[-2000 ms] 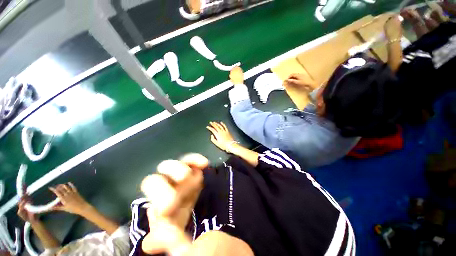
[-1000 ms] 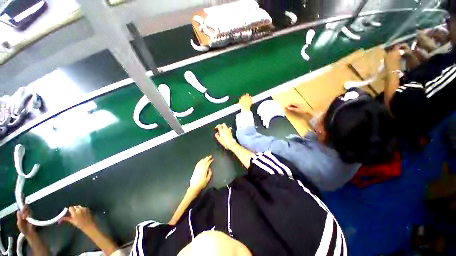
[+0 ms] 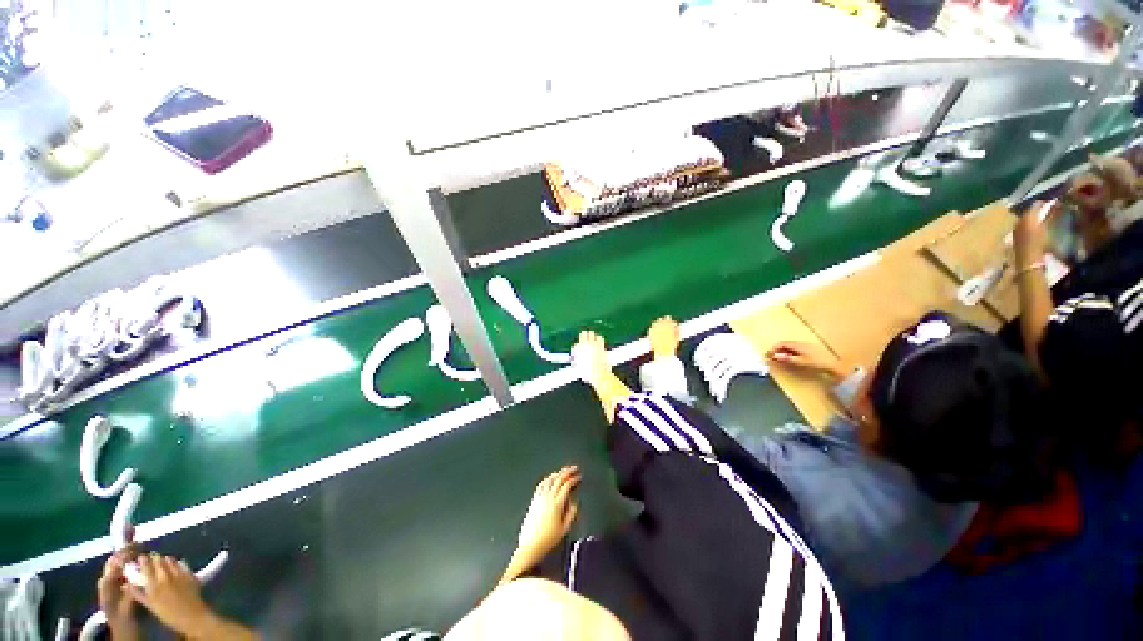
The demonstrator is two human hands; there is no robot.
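Observation:
My left hand [image 3: 549, 511] is over the dark green bench edge, fingers apart, with nothing seen in it. My right hand [image 3: 594, 356] is stretched forward to the white rail, beside the narrow end of a white curved housing [image 3: 511, 301] on the green belt. Whether the fingers touch or grip that end cannot be told. A second curved housing [image 3: 439, 338] lies to its left, partly behind a metal post, and a third [image 3: 376, 366] lies left of that.
A metal post [image 3: 454, 294] stands before the belt. Beyond are a box of stacked housings [image 3: 639, 175], a heap of pale parts [image 3: 107, 338] and a phone-like device [image 3: 207, 125]. The right neighbour's hand [image 3: 664, 336] is near mine, beside cardboard [image 3: 865, 307]. Another person's hands [image 3: 157, 589] hold a housing at lower left.
The view has tilted up, showing more of the upper shelf. My right hand has moved from over the bench to the rail. My left hand, raised close and blurred two seconds ago, is over the bench.

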